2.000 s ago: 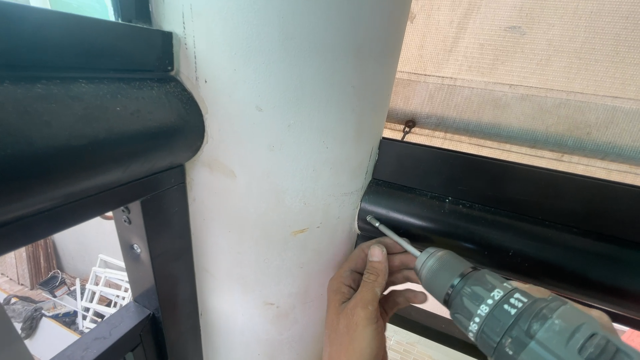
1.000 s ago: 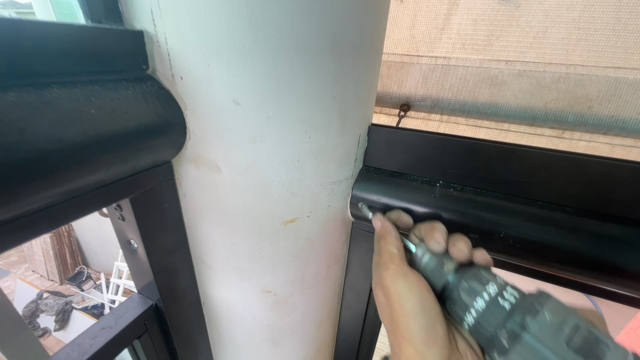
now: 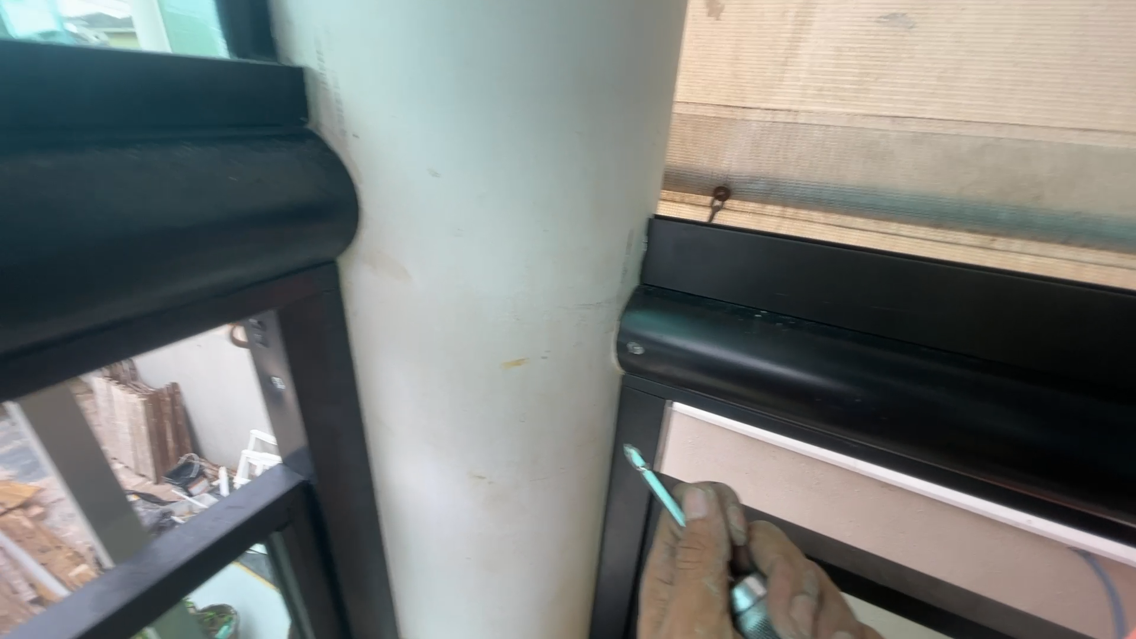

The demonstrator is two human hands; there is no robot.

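My left hand point(image 3: 701, 568) is at the lower right, its fingers closed around the shaft of a long metal driver bit point(image 3: 657, 486). The bit's tip points up and left, in front of the black upright below the rail. Between the fingers and the bottom edge shows the metal nose of a power drill point(image 3: 750, 596); its body is out of view. Above the bit, a screw head point(image 3: 635, 349) sits in the end of the rounded black rail point(image 3: 799, 355), beside the round white column point(image 3: 497, 293). My right hand is out of view.
On the left, another rounded black rail point(image 3: 169, 213) meets the column above a black frame point(image 3: 319, 444). Through the frame show stacked boards point(image 3: 138, 417) and scattered items. Behind the right rail hang a ribbed translucent sheet point(image 3: 887, 71) and a small rusty hook point(image 3: 720, 195).
The bit has come away from the right rail's end and is now lower, with my left hand around it. The screw head there is now exposed. The drill body has left the view.
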